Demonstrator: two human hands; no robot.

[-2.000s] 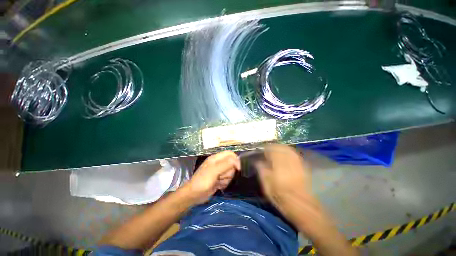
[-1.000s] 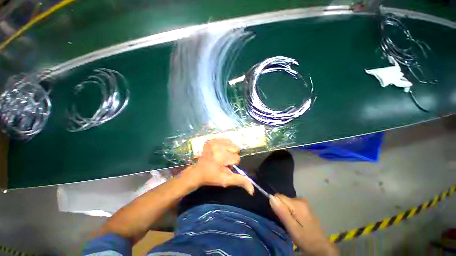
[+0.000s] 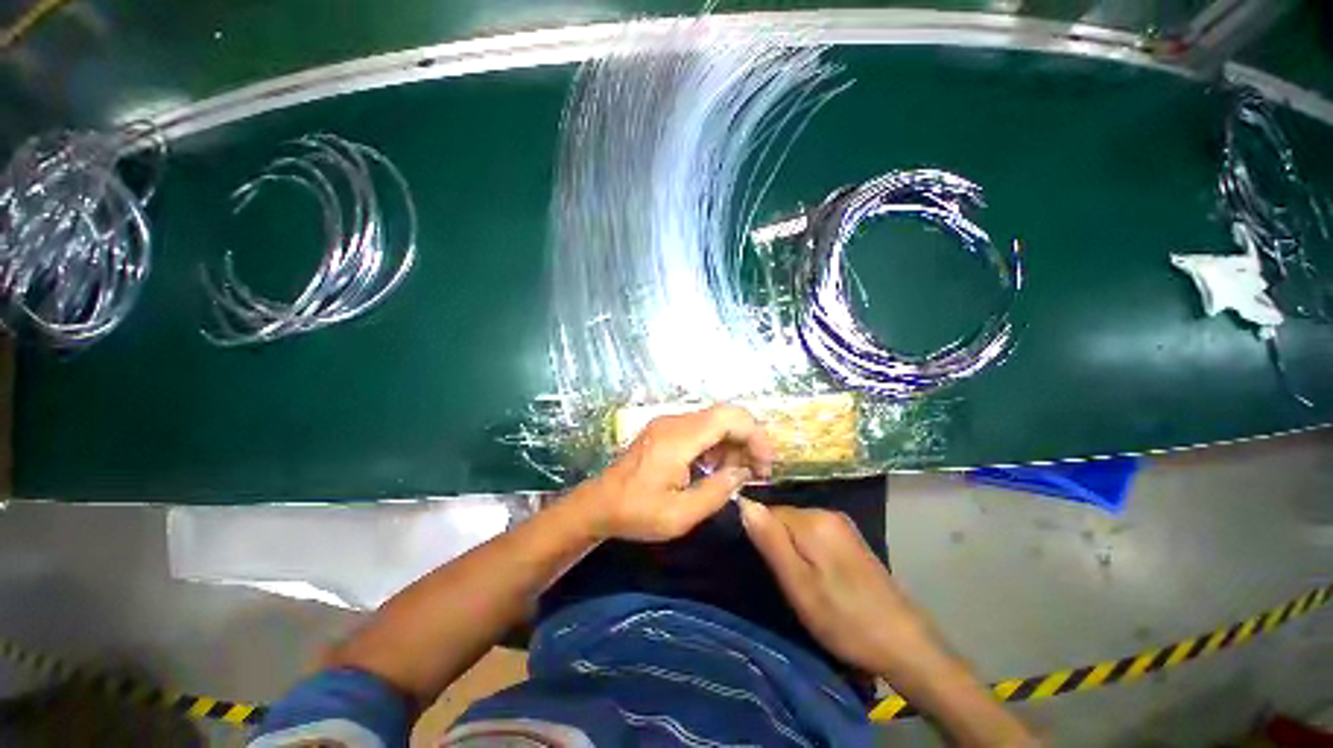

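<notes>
My left hand (image 3: 676, 471) is over the near edge of the green bench, its thumb and fingers closed on a thin cable (image 3: 735, 500), of which only a short pale bit shows. My right hand (image 3: 819, 567) is just below and right, its fingertips on the same cable, almost touching my left hand. The rest of the cable is hidden. A cream-yellow block (image 3: 816, 427) under shiny clear film lies at the bench edge, partly behind my left hand. A fan of whitish strands (image 3: 658, 205) runs from the block to the far rail.
A dark-silver coil (image 3: 836, 329) with a pale tag lies right of the fan. A looser coil (image 3: 358, 249) and a tangled pile (image 3: 70, 241) lie left. A dark cable bundle (image 3: 1260, 176) and white scrap (image 3: 1231, 285) lie far right. A blue bag (image 3: 1075, 479) and white bag (image 3: 336, 544) are below.
My right hand has moved up to my left hand, and the cable stretch that showed between them is now mostly hidden. My left hand has shifted slightly right along the block.
</notes>
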